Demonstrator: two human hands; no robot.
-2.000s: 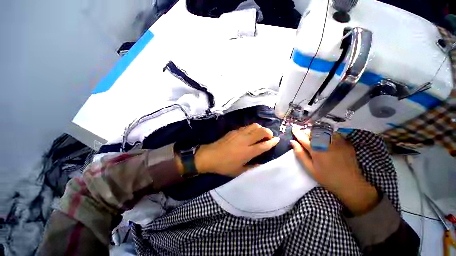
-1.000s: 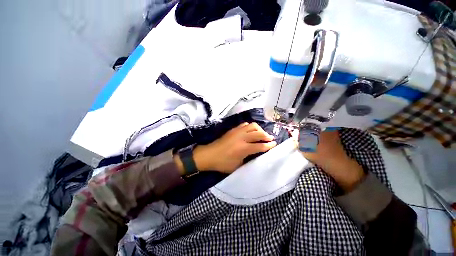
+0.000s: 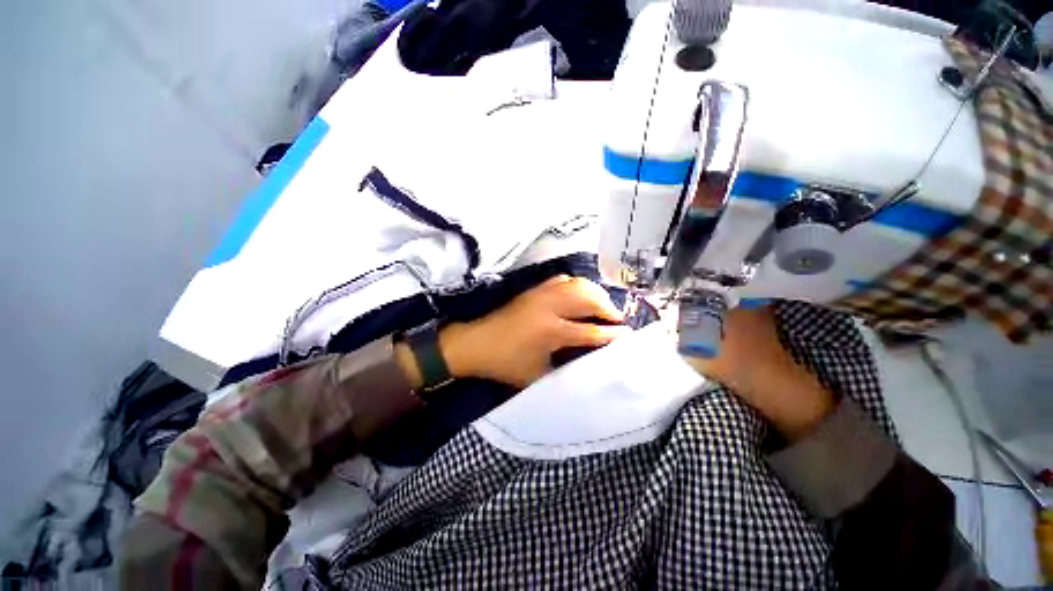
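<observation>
My left hand [image 3: 525, 335], with a dark band on the wrist, lies on the dark navy fabric panel [image 3: 456, 398] with its fingertips just left of the needle area [image 3: 639, 298]. My right hand [image 3: 751, 352] is on the garment right of the needle, its fingertips hidden behind the machine's parts. A pale curved facing [image 3: 595, 404] with a stitch line lies between the hands. The checked fabric [image 3: 554, 520] hangs below it to the lap. White cloth with a narrow dark strip [image 3: 422, 208] lies behind. The white sewing machine [image 3: 808, 104] stands over the work.
Brown-and-cream plaid cloth [image 3: 1016, 173] hangs over the machine at right. Scissors with orange handles [image 3: 1045, 543] lie at the right edge, partly cut off. Blue tape [image 3: 268, 196] marks the table's left side. Dark fabric heaps [image 3: 144, 427] lie at the left and at the top.
The machine appears further left in view. The pale facing has shifted up towards the needle. My right hand has moved in behind the machine's parts; my left hand stays on the navy panel.
</observation>
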